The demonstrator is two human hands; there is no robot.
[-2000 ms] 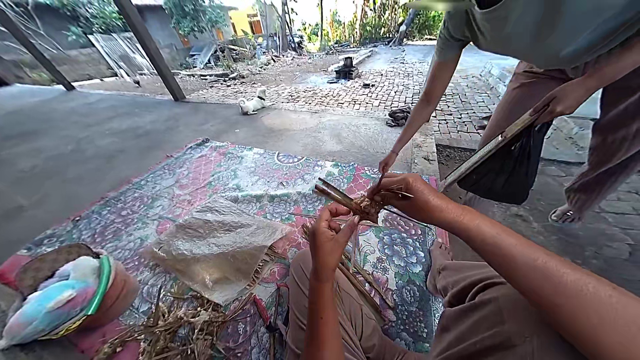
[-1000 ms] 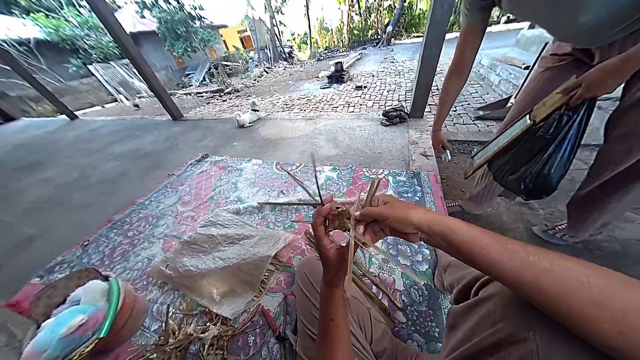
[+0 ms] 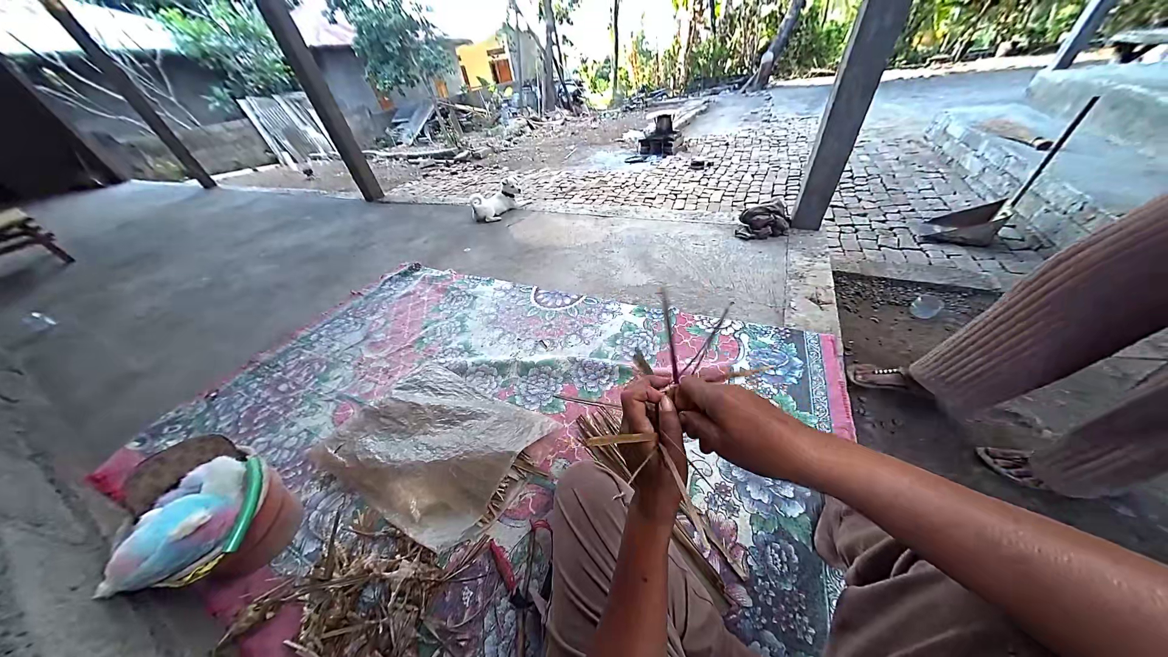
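My left hand point(image 3: 652, 429) grips a small bunch of dry plant strips point(image 3: 673, 338) above my knee, some sticking up and some hanging below the fist. Against it, my right hand point(image 3: 721, 415) pinches the strips near their crossing point; the fingers hide the crossing itself. Longer dry strips point(image 3: 698, 547) lie beside my leg. A translucent plastic sheet point(image 3: 429, 452) rests on the floral mat point(image 3: 547, 319) to the left, over more strips. Nearer me is a heap of dry strip scraps point(image 3: 374, 584), beside a red-handled tool point(image 3: 502, 566).
A bucket with a green rim point(image 3: 246, 511) holding colourful cloth stands at the left. Another person's legs point(image 3: 1049, 319) are at the right, off the mat. Farther off are a wooden post point(image 3: 849, 109), a white dog point(image 3: 495, 203), dark cloth point(image 3: 763, 221) and a dustpan point(image 3: 972, 224).
The other person's arms, the black bag and the long flat piece have left the view, leaving only legs at the right. My hands have closed together around the strips, which now point upward.
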